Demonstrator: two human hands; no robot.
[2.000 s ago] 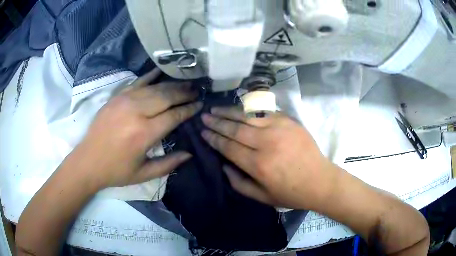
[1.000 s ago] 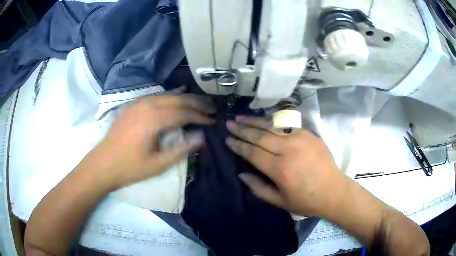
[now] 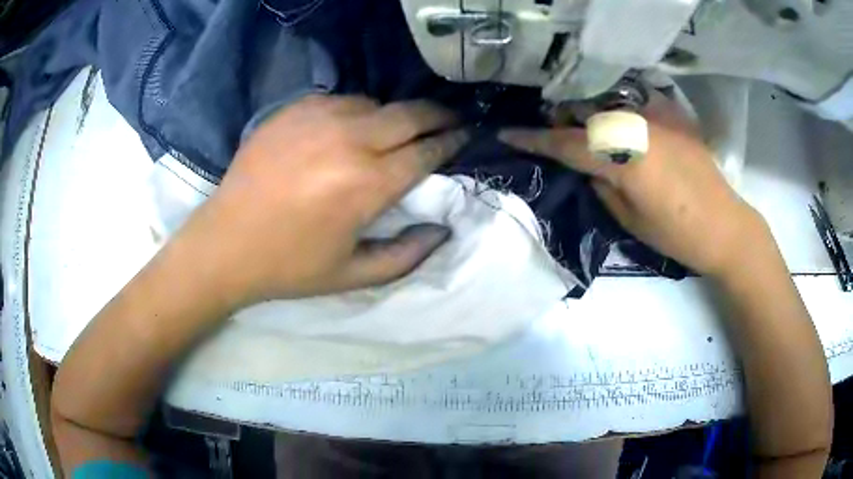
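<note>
Navy cloth [image 3: 561,201] with frayed edges lies under the white-grey sewing machine head [image 3: 524,42]. The presser foot area is dark and partly hidden. White pocket cloth [image 3: 468,271] spreads in front of it, and blue-grey trouser cloth [image 3: 215,70] lies at the left and back. My left hand [image 3: 327,196] lies on the cloth left of the needle area, fingertips near it, thumb over the white cloth. My right hand [image 3: 664,182] is right of the needle area, index finger on the navy cloth, partly hidden behind the cream knob [image 3: 617,135]. Whether either hand pinches cloth is unclear.
Black thread snips [image 3: 831,239] lie at the right of the white table. A printed ruler [image 3: 486,393] runs along the table's front edge. Part of the machine body [image 3: 795,56] extends to the upper right. A blue item [image 3: 713,444] shows below the table edge.
The navy cloth has swung from the front towards the right and back, and white pocket cloth now spreads in front. My right hand has moved right and up. The machine sits higher in view.
</note>
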